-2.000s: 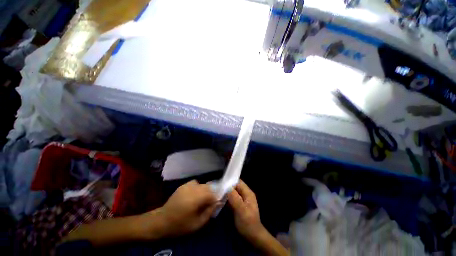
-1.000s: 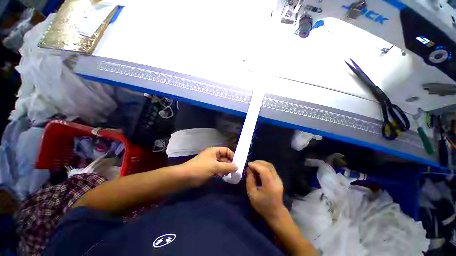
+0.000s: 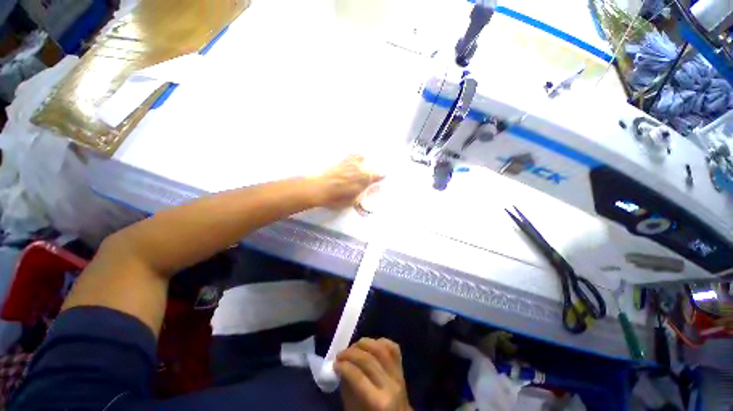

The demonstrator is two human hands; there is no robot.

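A narrow white fabric strip (image 3: 355,299) runs from the bright tabletop over the table's front edge down towards my lap. My right hand (image 3: 372,371) holds its lower end, which is folded or bunched. My left hand (image 3: 347,183) lies on the tabletop left of the needle area, fingers towards the presser foot (image 3: 422,154). Glare hides the strip's upper part and whether my left fingers grip it. The white sewing machine head (image 3: 530,156) stands at the right.
Black-bladed scissors (image 3: 554,261) lie right of the needle. A brown board (image 3: 149,60) with white pieces (image 3: 128,98) is at far left. A red basket (image 3: 40,281) is below left. A green-handled tool (image 3: 630,335) lies at right. Bundled blue-grey cloth (image 3: 671,76) is behind the machine.
My left hand has left the strip's lower end and reached up onto the tabletop. My right hand has moved down and left and now holds the lower end. The view has shifted.
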